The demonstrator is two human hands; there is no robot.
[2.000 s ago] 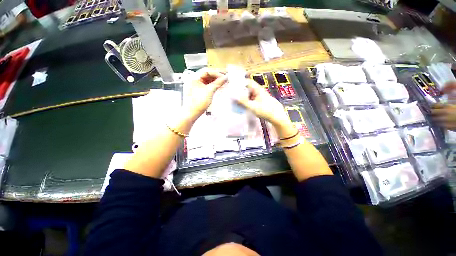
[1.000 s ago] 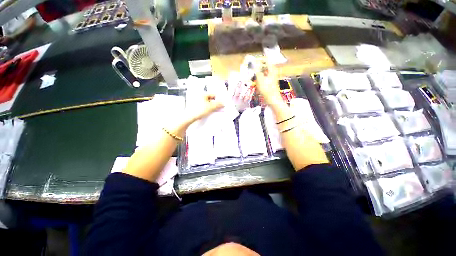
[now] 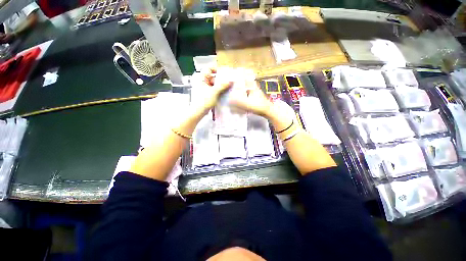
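My left hand (image 3: 217, 90) and my right hand (image 3: 254, 101) hold a whitish phone bag (image 3: 232, 114) between them over the clear blister tray (image 3: 230, 162); a faint pink tint shows through it. The fingertips are washed out by glare. Bagged phones (image 3: 206, 145) stand in the tray's near row. Bare keypad phones (image 3: 295, 86) with red keys and yellow-framed screens lie in its far right pockets. A bagged phone (image 3: 318, 121) lies on the tray's right side. A stack of white bags (image 3: 162, 120) lies at the tray's left.
Stacked clear trays (image 3: 391, 216) with bagged phones on their sides are at the right. A small fan (image 3: 145, 57) stands behind a metal upright (image 3: 161, 48). A yellowish board (image 3: 322, 48) is at the back. A red mat (image 3: 18, 74) is far left, above more white sleeves (image 3: 11, 140).
One second ago my hands were apart, the right one with a red-keyed phone. Now they are together on a bag, and the red keys no longer show clearly there.
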